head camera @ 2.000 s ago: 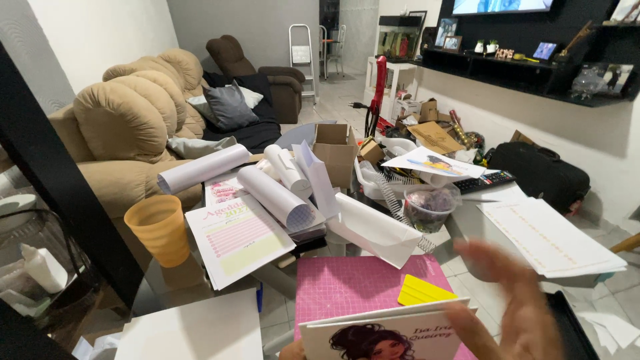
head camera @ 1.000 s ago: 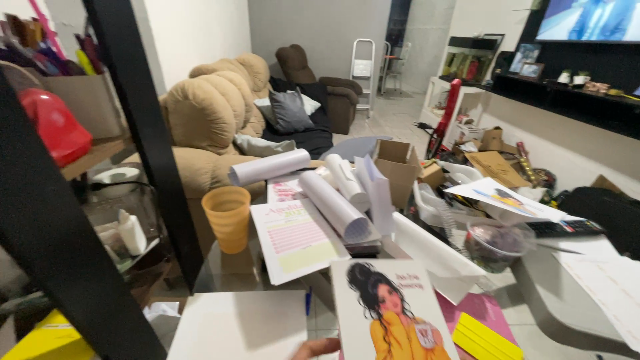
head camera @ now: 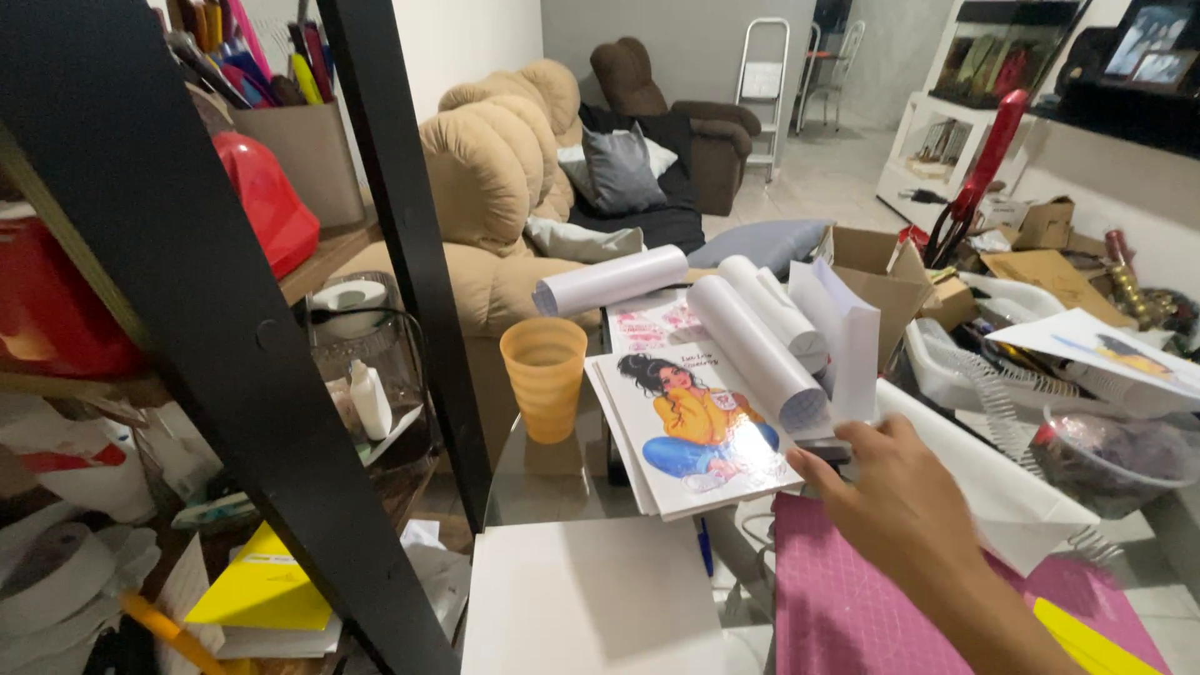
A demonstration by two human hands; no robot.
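Observation:
An illustrated cover board (head camera: 698, 427), showing a figure in a yellow sweater and bearing writing, lies on a stack of printed sheets on the glass table. My right hand (head camera: 891, 478) hovers at the cover's lower right corner, thumb and index finger apart; whether the thumb touches it I cannot tell. Rolled white paper (head camera: 755, 352) lies just beyond. Below the hand is a pink cutting mat (head camera: 834, 581) with a yellow tool or card (head camera: 1087, 637) at its right. A white board (head camera: 591, 600) and a blue pen (head camera: 705, 547) are nearer me. My left hand is out of view.
An orange plastic cup (head camera: 544, 380) stands left of the cover. A black shelf post (head camera: 234, 309) rises close on the left, before shelves with a red object and a pen holder (head camera: 300, 155). A plastic tub (head camera: 1116, 459) and a cardboard box (head camera: 877, 281) crowd the right.
The illustrated cover, held up over the near part of the table before, now lies on the printed sheets, and my left hand has left it. The view has swung left.

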